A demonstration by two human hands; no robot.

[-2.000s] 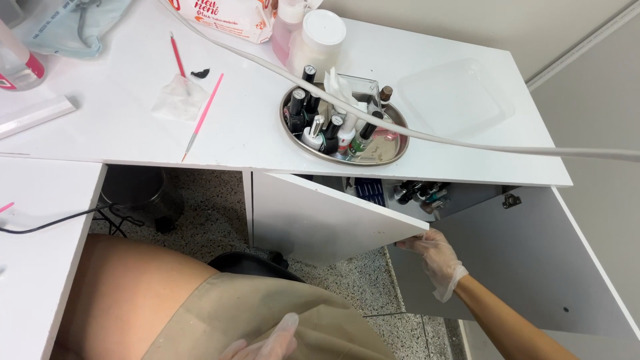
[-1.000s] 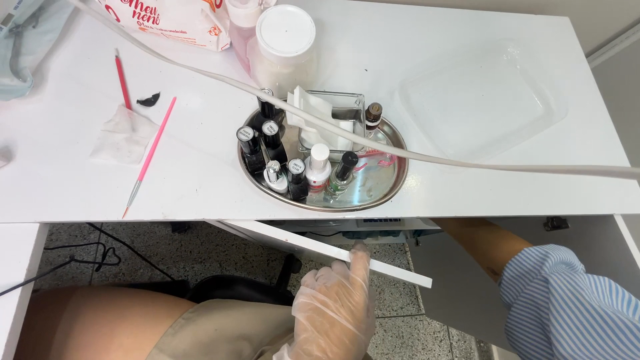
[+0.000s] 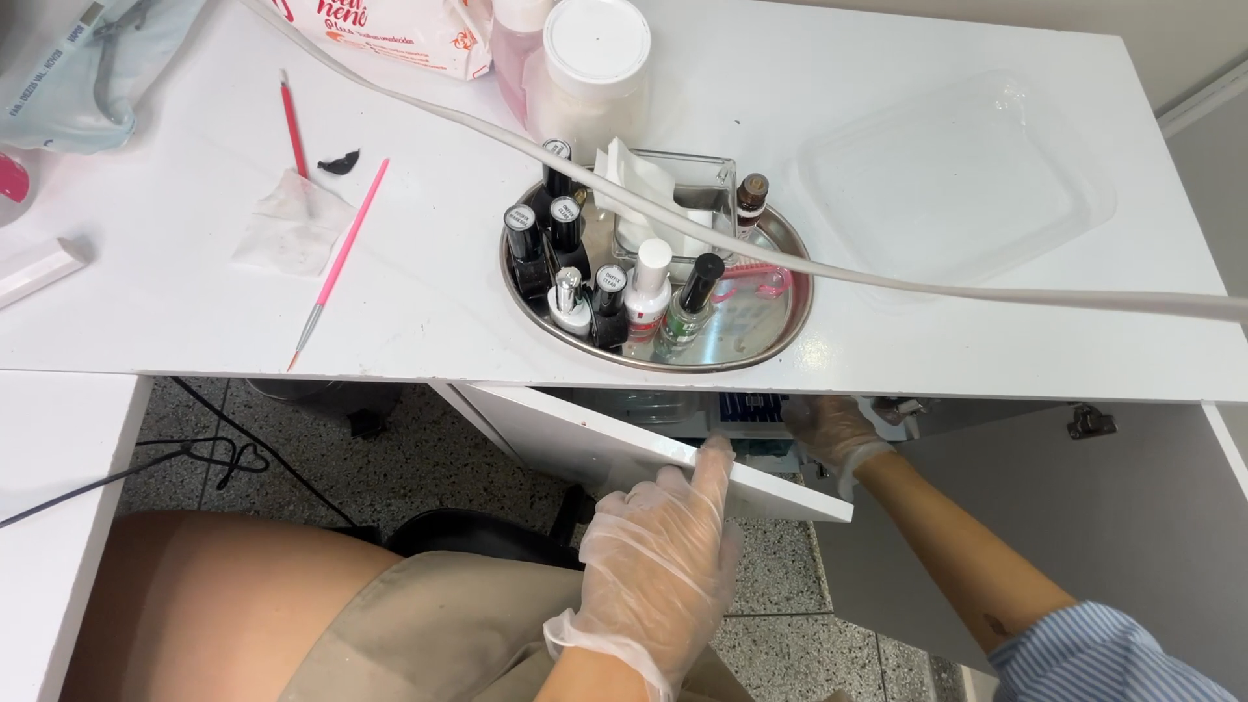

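Observation:
My left hand (image 3: 663, 561), in a clear disposable glove, rests its fingers on the edge of the white cabinet door (image 3: 624, 439), which stands ajar. My right hand (image 3: 834, 429), gloved too, reaches into the cabinet under the tabletop, beside a dark blue item (image 3: 751, 407); its fingertips are partly hidden, so whether it holds anything is unclear. Above, an oval metal tray (image 3: 721, 366) carries several nail polish bottles (image 3: 648, 288) and a clear box with white wipes (image 3: 639, 185). Left of it lie a pink fine-tipped brush (image 3: 341, 258), a red stick (image 3: 292, 127) and a crumpled white wipe (image 3: 292, 224).
A white cable (image 3: 546, 156) crosses above the tray. Behind it stand a white-lidded jar (image 3: 597, 58) and a pack of wipes (image 3: 409, 34). A clear plastic lid or shallow container (image 3: 955, 185) lies at right. A metal hinge (image 3: 1090, 421) is inside the cabinet.
My right hand, earlier at the door's edge, is now inside the cabinet. My left hand has come up from my lap to the door. The view has moved closer to the tabletop.

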